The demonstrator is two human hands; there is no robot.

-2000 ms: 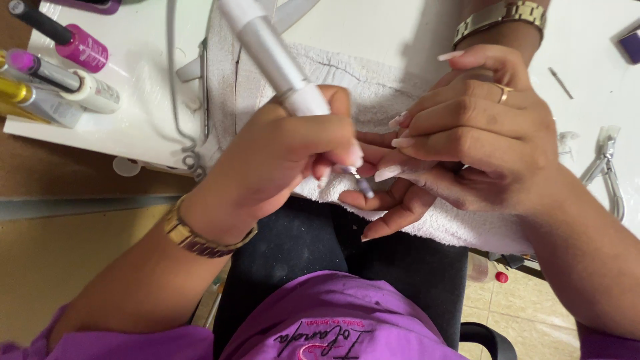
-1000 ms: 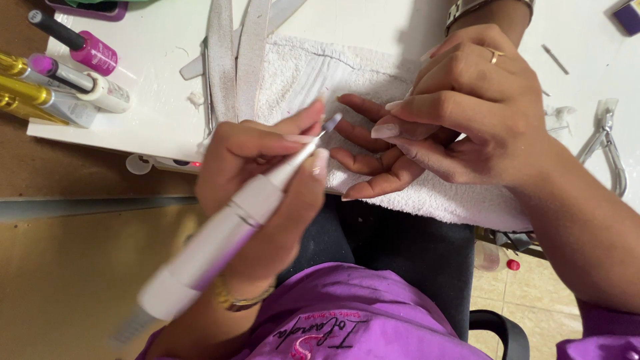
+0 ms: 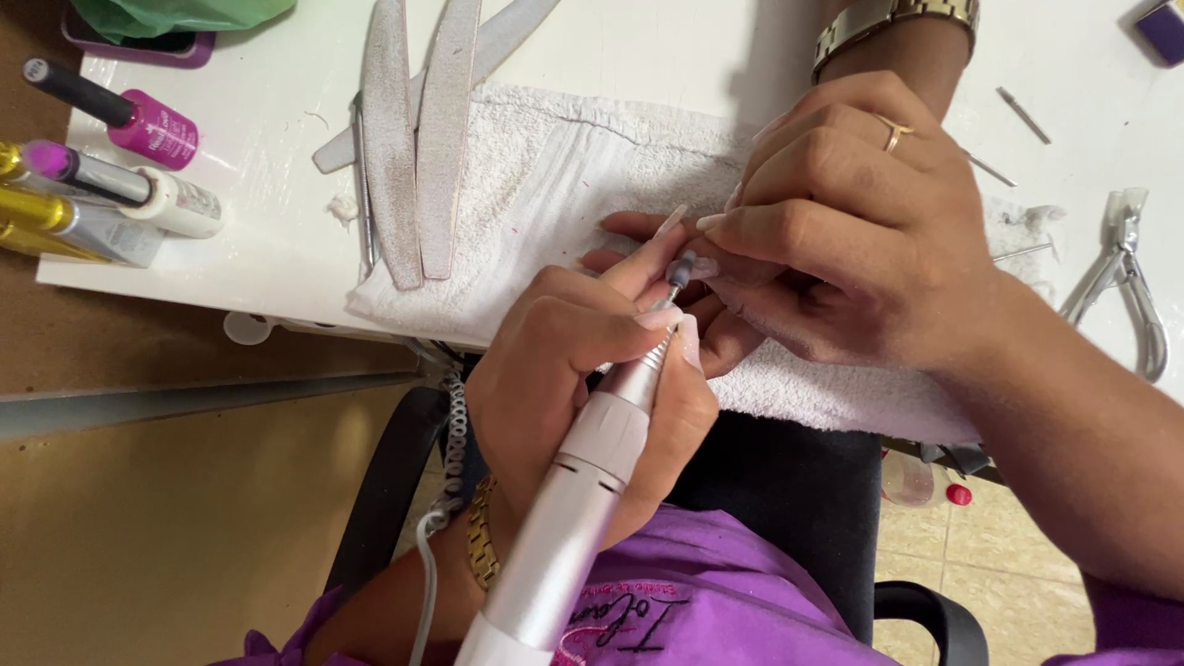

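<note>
My left hand [image 3: 592,379] grips a silver and white electric nail drill [image 3: 583,504], its body slanting down toward my purple shirt. The drill's dark bit [image 3: 682,269] is at a fingertip of another person's hand [image 3: 731,344]; exact contact cannot be told. My right hand [image 3: 860,222], with a ring, is closed around that person's fingers and hides part of them. The other person's wrist, with a metal watch [image 3: 893,23], comes in from the top. Beneath the hands lies a white towel [image 3: 546,185]. Two nail files [image 3: 393,139] rest partly on it, crossing another file [image 3: 518,37].
Nail polish bottles [image 3: 159,129] stand at the left, near a green bag [image 3: 176,14]. Cuticle nippers [image 3: 1124,268] and a loose metal bit [image 3: 1024,115] lie at the right. The drill's coiled cord [image 3: 453,444] hangs past the table's front edge.
The drill body pointed up and away two seconds ago; now it slants toward my body. Since one second ago, my left hand has moved right, bringing the bit to the other person's fingertip.
</note>
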